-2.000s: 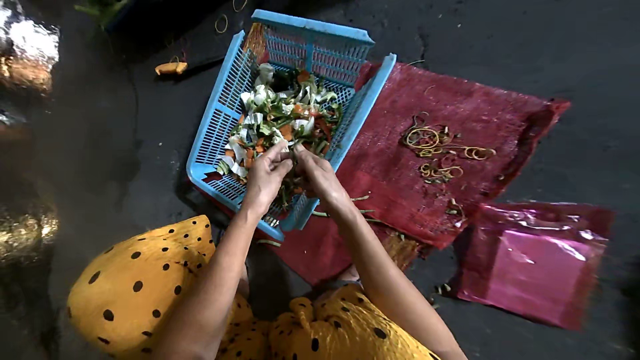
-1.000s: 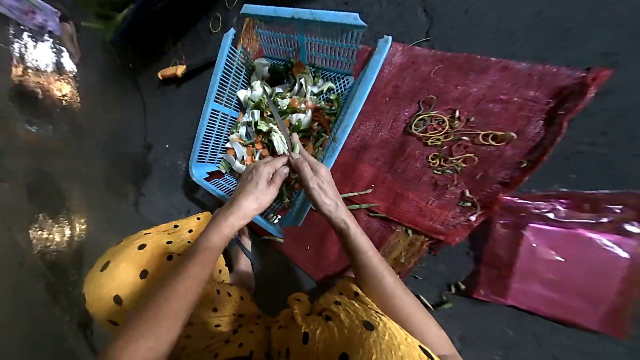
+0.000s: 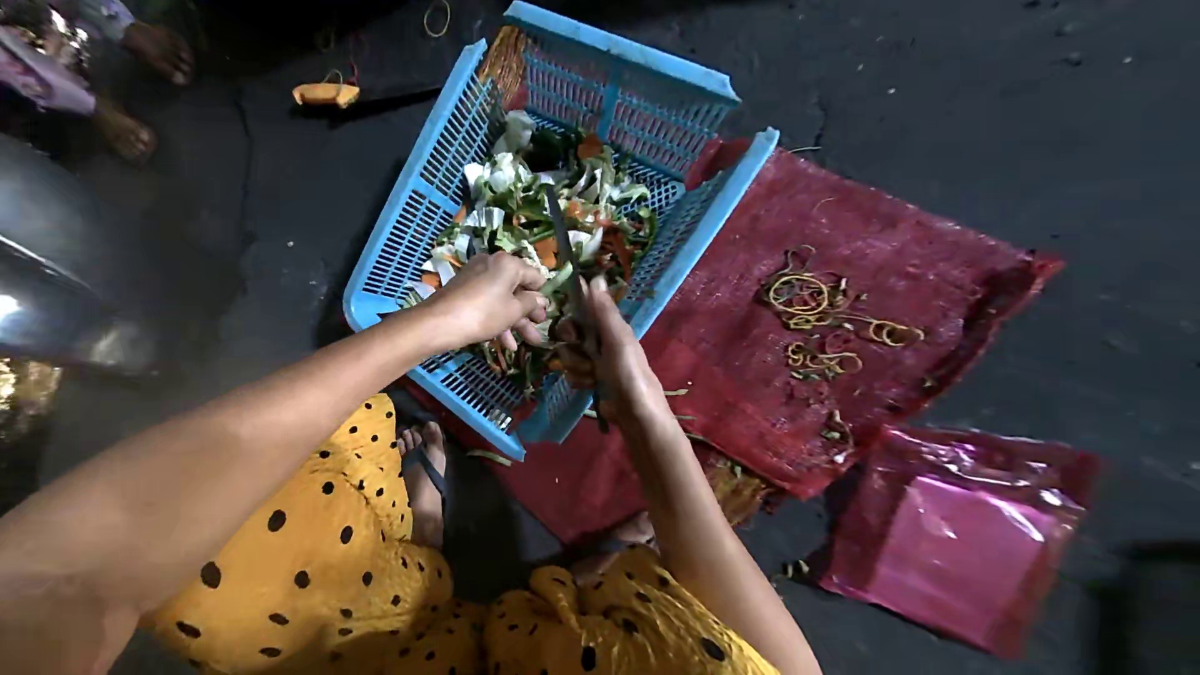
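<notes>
A blue plastic basket (image 3: 427, 178), broken at its near right corner, holds cut vegetables (image 3: 506, 187) in white, green and orange. Over its near part, my right hand (image 3: 614, 361) is closed around a knife (image 3: 561, 225) whose dark blade points away from me. My left hand (image 3: 497, 298) is just left of the knife, fingers curled, with a pale green vegetable piece (image 3: 558, 279) by its fingertips. Whether the left fingers grip that piece is unclear. The knife's handle is mostly hidden by my right hand.
A red woven sack (image 3: 712, 375) lies right of the basket, with rubber bands (image 3: 802, 298) on it. Beyond is a pink plastic packet (image 3: 966, 553). An orange object (image 3: 325, 94) lies at the upper left, near another person's feet (image 3: 127, 131). My sandalled foot (image 3: 427, 487) is below the basket.
My hands, close together over the basket before, are now slightly apart, with the left turned more open toward the knife. Another person's feet have come into view at the upper left.
</notes>
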